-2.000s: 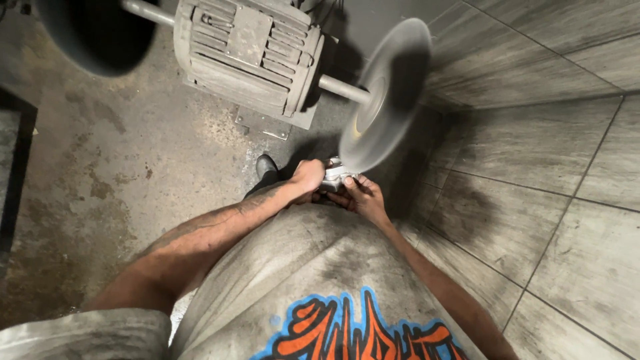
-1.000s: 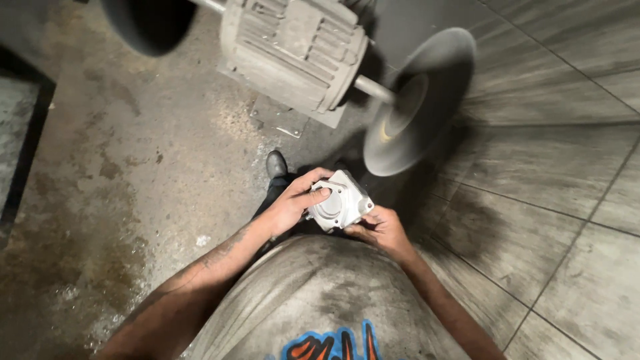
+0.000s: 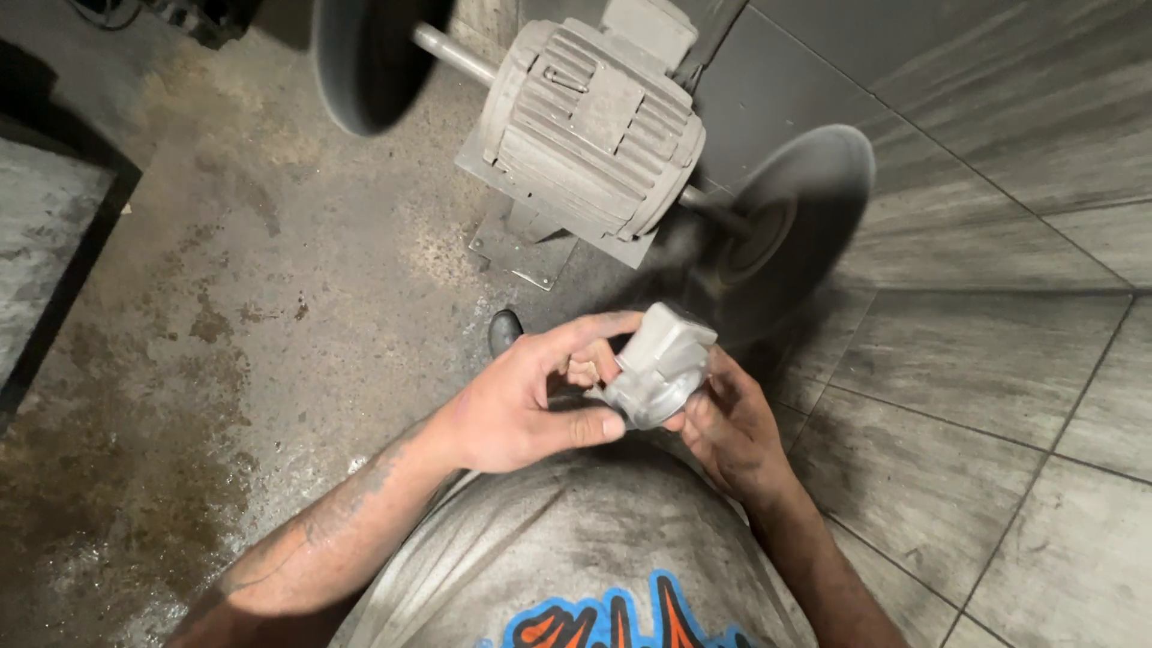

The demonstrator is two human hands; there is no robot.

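A silvery cast metal housing (image 3: 664,364), slightly blurred, is held between both hands just above my shirt front. My left hand (image 3: 531,396) grips its left side, with the thumb low and the index finger along the upper edge. On the right side, the fingers of my right hand (image 3: 733,423) hold it by the lower edge; some of them are hidden behind the part. Beyond the hands stands a grey electric motor (image 3: 598,121) with a shaft out of each end. Its right shaft carries a blurred polishing wheel (image 3: 801,211), up and to the right of the metal part.
A second dark wheel (image 3: 373,63) is on the motor's left shaft. Grey tiled wall (image 3: 954,369) runs close along the right. A metal-topped block (image 3: 49,234) stands at the left edge. The motor's base plate (image 3: 522,256) rests on the stained concrete floor (image 3: 270,297), near a dark shoe (image 3: 506,331).
The metal housing has been raised from close against the shirt and turned to show another side. Both hands have moved with it, still holding it.
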